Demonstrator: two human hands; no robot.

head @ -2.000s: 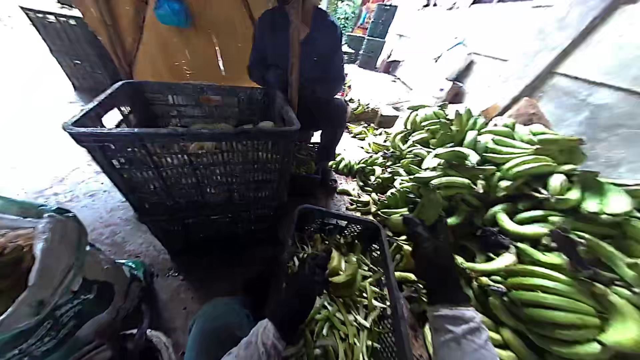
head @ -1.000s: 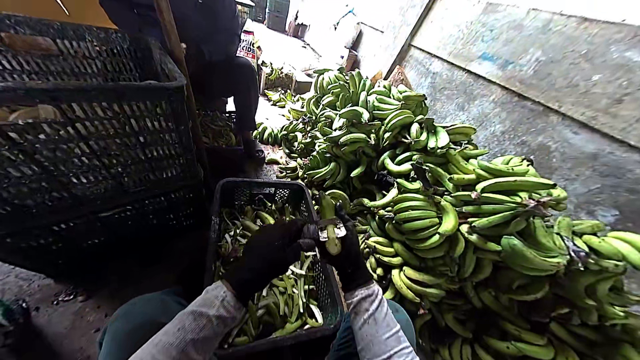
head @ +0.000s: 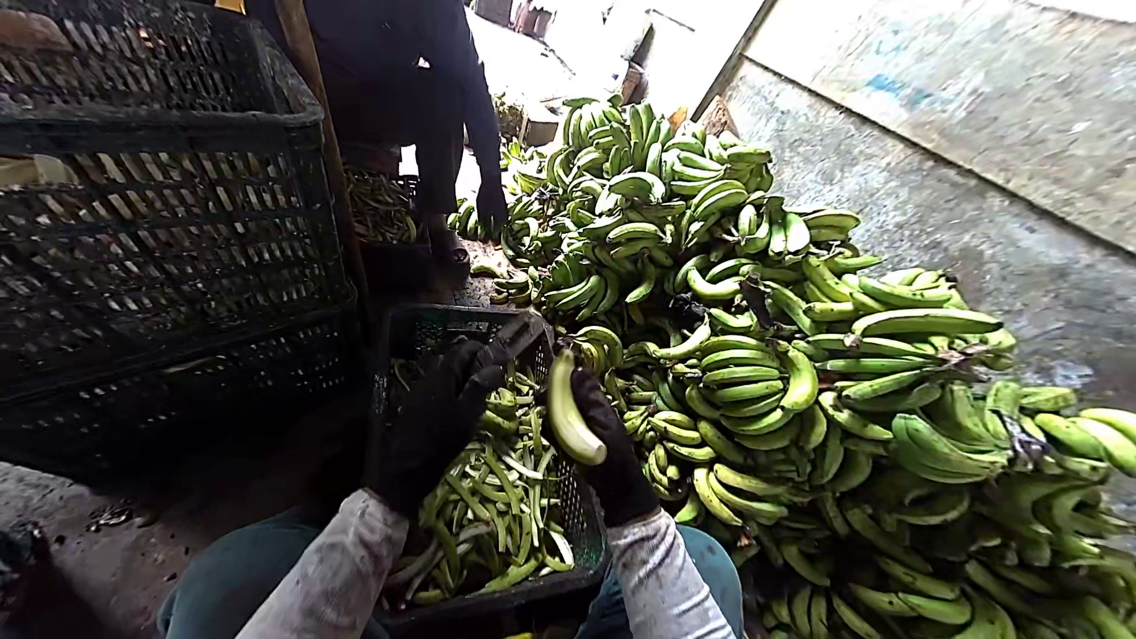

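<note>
In a dark glove, my right hand point(head: 612, 444) holds a green plantain point(head: 568, 408) upright over the right side of a black plastic crate point(head: 581, 524); part of its peel looks removed. My left hand point(head: 444, 404), gloved too, is closed around a dark flat-ended tool point(head: 519, 335), perhaps a knife or peeler, just left of the plantain. Strips of green peel point(head: 497, 497) fill the crate between my knees. A large heap of green plantain bunches point(head: 745, 373) lies right beside the crate.
Stacked black crates point(head: 160, 231) stand at the left, next to a wooden post point(head: 319, 133). A co-worker in dark clothes point(head: 399, 80) sits ahead, one gloved hand point(head: 491, 206) at the heap's edge, near another crate of peels point(head: 382, 209). A concrete wall point(head: 932, 169) borders the heap.
Two seconds ago my right hand was over the heap; a second ago both hands were together over the crate. Now they are apart, the plantain in my right. The co-worker's hand now reaches the heap.
</note>
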